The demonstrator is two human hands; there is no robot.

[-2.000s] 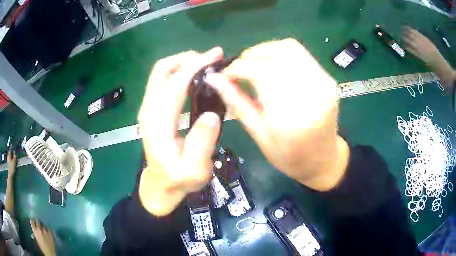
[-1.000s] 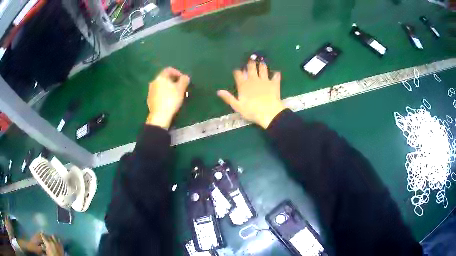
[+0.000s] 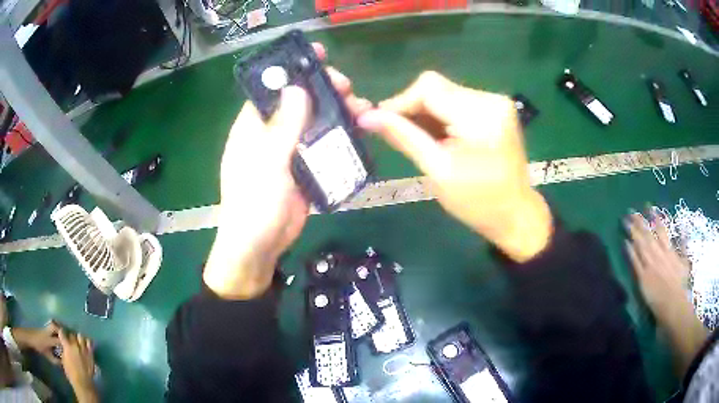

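Observation:
My left hand (image 3: 264, 173) holds a black phone housing (image 3: 319, 102) tilted above the belt, its thumb across the upper part. The housing has a round silver disc (image 3: 274, 77) near its upper end and a white keypad board (image 3: 333, 164) in its lower half. My right hand (image 3: 473, 149) is beside the housing's right edge, thumb and forefinger pinched together near the left fingertips; whether something tiny is between them cannot be told. A loose cluster of waiting housings (image 3: 329, 327) lies on the bench below. Another housing (image 3: 471, 368) lies to their right.
A cream fan (image 3: 98, 248) and a grey post (image 3: 75, 130) stand at left. A pale metal strip (image 3: 568, 167) divides belt and bench. More housings (image 3: 585, 98) lie on the green belt. Another person's hand (image 3: 661, 264) is by the white loops (image 3: 700, 244) at right; other hands (image 3: 76, 358) are at lower left.
My hands have come back from the belt. My left hand has taken hold of a housing and raised it; my right has moved beside it, fingers pinched. Another person's hand has appeared at the loops.

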